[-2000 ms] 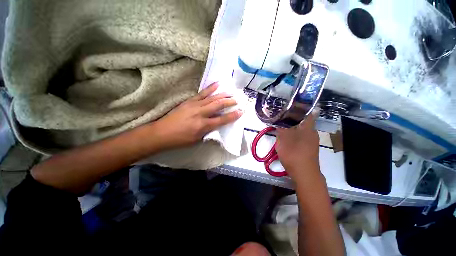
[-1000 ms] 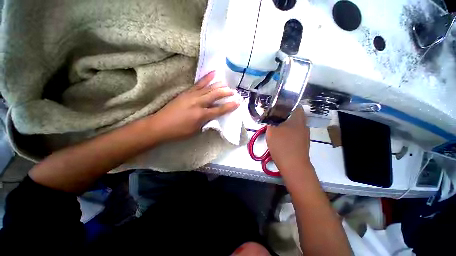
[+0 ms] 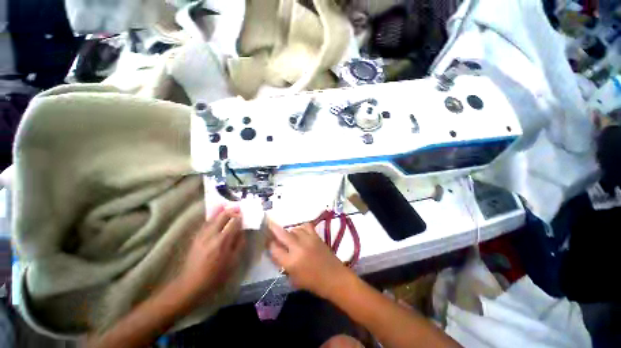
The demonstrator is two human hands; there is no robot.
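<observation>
Cream fleece (image 3: 102, 156) lies in a bulky heap left of the white sewing machine (image 3: 293, 143). A white strip (image 3: 253, 213) lies at the fleece's edge, under the machine's needle end. My left hand (image 3: 216, 248) has its fingertips on the strip, just in front of the presser foot area. My right hand (image 3: 306, 257) is just right of the strip, index finger towards it and other fingers curled; whether it holds anything is unclear. A thin pale line runs down-left from below it. The needle is too small to make out.
Red-handled scissors (image 3: 344, 234) lie on the bed right of my right hand. A black phone (image 3: 387, 206) lies further right, with a brown scrap (image 3: 357, 202) beside it. A pinkish piece (image 3: 270, 309) hangs at the table's front edge. Fabric heaps (image 3: 293, 47) lie behind the machine.
The view has pulled back and shows the whole machine. My right hand has left the metal guard on the head and is now low beside the strip. My left hand stays at the strip.
</observation>
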